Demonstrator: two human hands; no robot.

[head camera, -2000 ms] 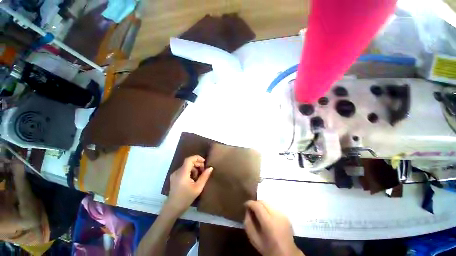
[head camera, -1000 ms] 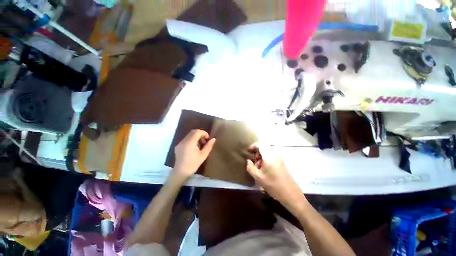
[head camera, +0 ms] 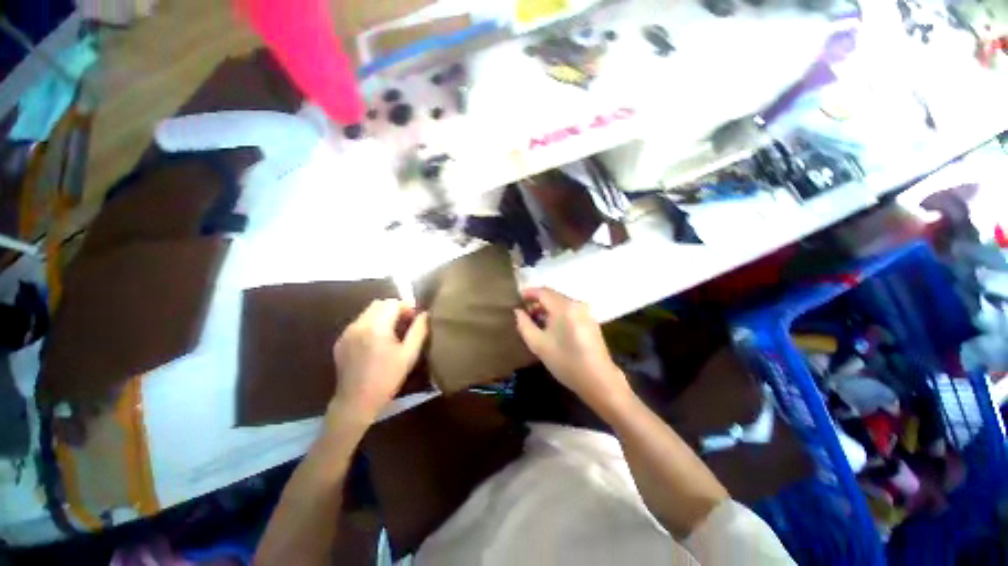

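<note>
My left hand (head camera: 379,356) and my right hand (head camera: 566,341) hold a lighter olive-brown fabric piece (head camera: 475,321) between them, by its left and right edges. The piece is at the table's front edge, below the needle area, with slight creases. A dark brown cut panel (head camera: 290,352) lies flat on the table to the left, its right part behind my left hand. The sewing machine (head camera: 586,116) stands beyond my hands, with pink-red lettering; its needle area is washed out by glare.
Stacked brown pieces (head camera: 144,287) lie at left with a white curved piece (head camera: 238,135). Scraps (head camera: 566,208) bunch under the machine arm. A blue crate (head camera: 787,332) of mixed scraps stands at right. Brown fabric (head camera: 437,448) hangs below the table edge.
The view has swung right, bringing the blue crate into sight. The lighter piece has moved right, off the dark panel, and both hands now hold it apart from that panel.
</note>
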